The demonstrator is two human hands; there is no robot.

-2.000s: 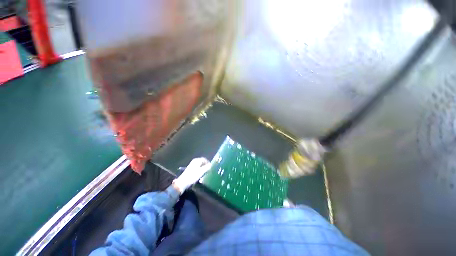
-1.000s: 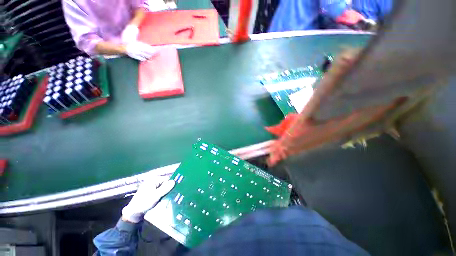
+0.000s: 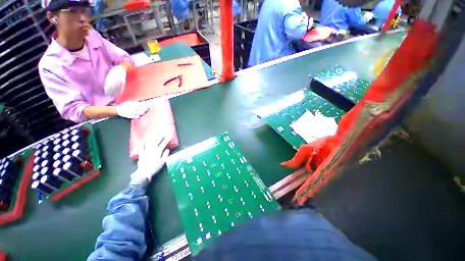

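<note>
A green circuit board [image 3: 219, 188] with rows of small white marks lies tilted across the green belt's near edge, its lower end hidden behind my blue clothing. My left hand [image 3: 149, 159], in a white glove, is at the near end of a flat pink-red foam pad [image 3: 153, 125], right beside the board's upper left corner. Whether its fingers grip the pad or only rest on it, I cannot tell. My right hand is not in view.
A neighbour's gloved hand [image 3: 131, 109] touches the pad's far end. Capacitors [image 3: 60, 158] stand on a board at left. Boards [image 3: 301, 114] with white paper [image 3: 314, 126] lie right, beside the booth's ragged red edge [image 3: 375, 102]. A red post [image 3: 227, 41] stands behind the belt.
The view has swung from the booth to the belt. The board has moved from inside the booth onto the belt's edge. My left hand has left the board's side and reached forward to the pad.
</note>
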